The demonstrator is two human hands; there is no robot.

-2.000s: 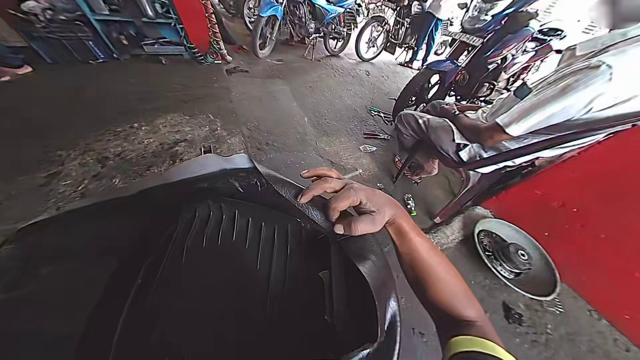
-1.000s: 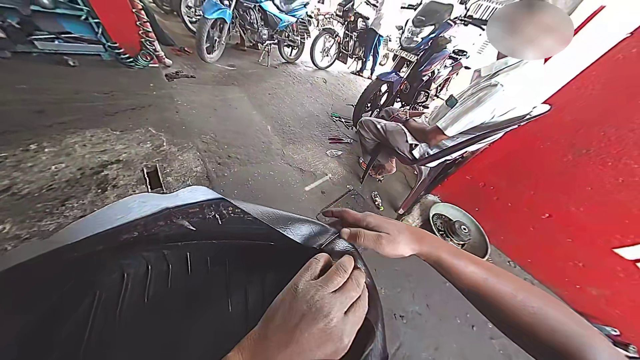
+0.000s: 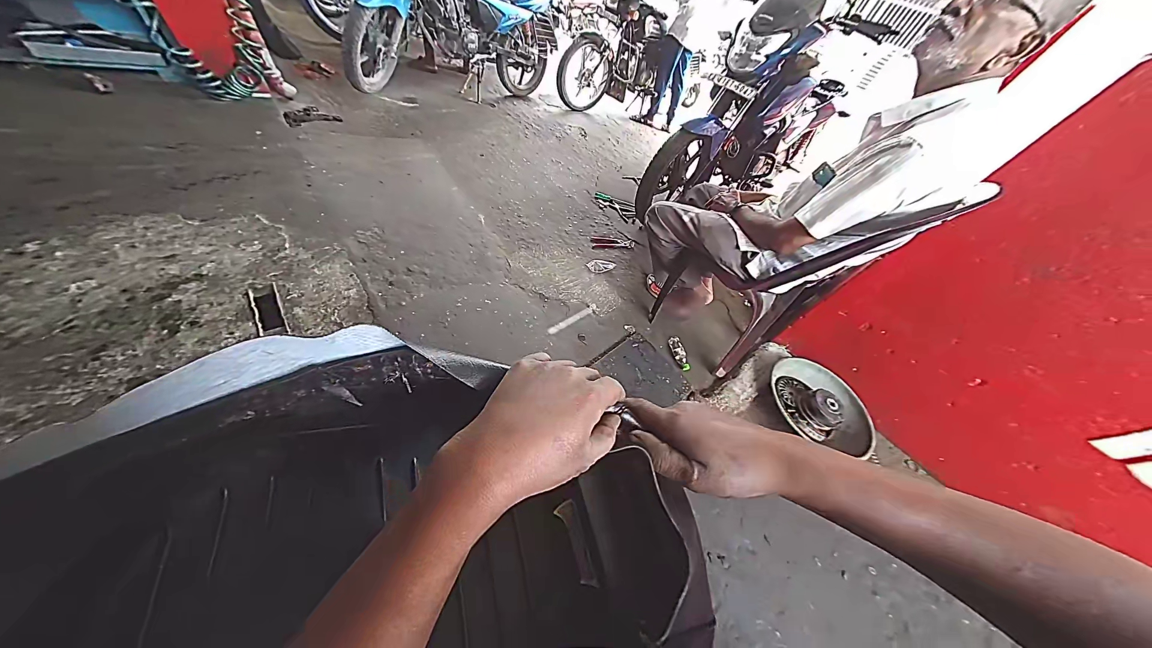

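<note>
A black ribbed motorcycle seat base (image 3: 297, 504), seen from its underside, fills the lower left, with a dark seat cover (image 3: 670, 540) wrapped around its right rim. Pale backing of the cover (image 3: 333, 346) shows along the far edge. My left hand (image 3: 553, 418) is closed on the cover's edge at the far right corner. Against it, my right hand (image 3: 711, 447) pinches the same edge between thumb and fingers. A small shiny bit shows between the hands; what it is cannot be told.
A person (image 3: 810, 207) sits on a chair at the right, by a red wall (image 3: 1008, 360). A wheel hub (image 3: 821, 407) lies on the floor near the chair. Pliers (image 3: 612, 242) and other tools lie beyond. Several motorcycles (image 3: 738, 117) stand at the back.
Two seconds ago only my right hand showed, on the cover's edge. My left hand has since come in, and both hands now meet at the corner. The view has shifted.
</note>
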